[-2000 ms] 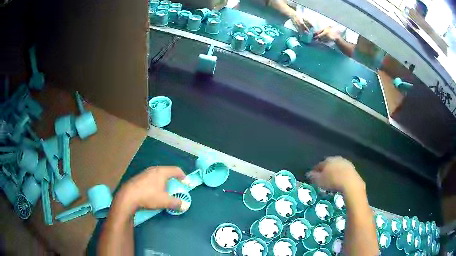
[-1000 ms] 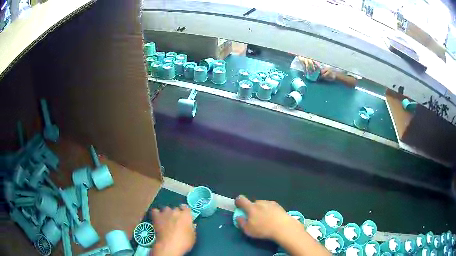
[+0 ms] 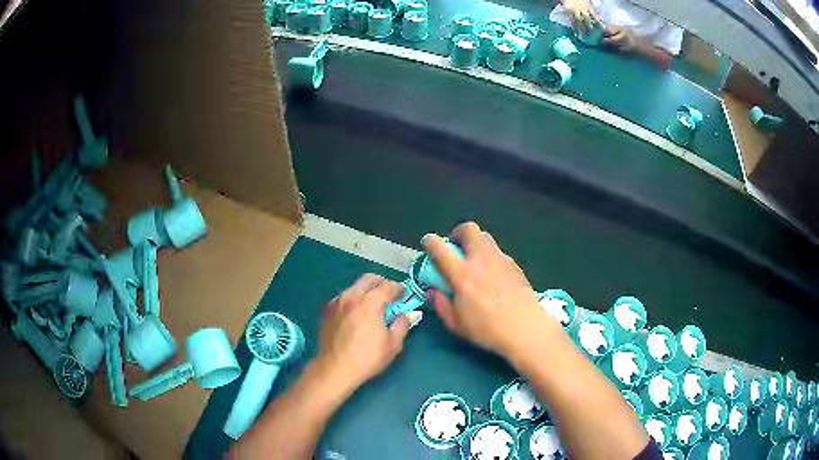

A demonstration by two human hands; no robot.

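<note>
My left hand (image 3: 359,328) is closed around the handle of a teal handled housing (image 3: 418,271) over the bench, near the pale rail. My right hand (image 3: 485,287) is closed around a teal cup part (image 3: 442,262) at the housing's barrel end. The fingers hide how far the two are joined. A pale cover shows on a left fingertip. Another handled housing (image 3: 269,346) with a spoked grille lies on the bench left of my left forearm. Cup parts with white inserts (image 3: 594,334) stand close together at the right.
An open cardboard box (image 3: 235,211) at left holds jumbled housings. The dark conveyor belt (image 3: 503,180) runs beyond the pale rail (image 3: 359,243), with a handled unit (image 3: 308,67) at its far left. Across it, a person's hands (image 3: 597,22) work among teal cups (image 3: 503,52).
My right hand has brought the cup part leftward to the housing, and my left hand has moved in to meet it. The unit on the belt has shifted left.
</note>
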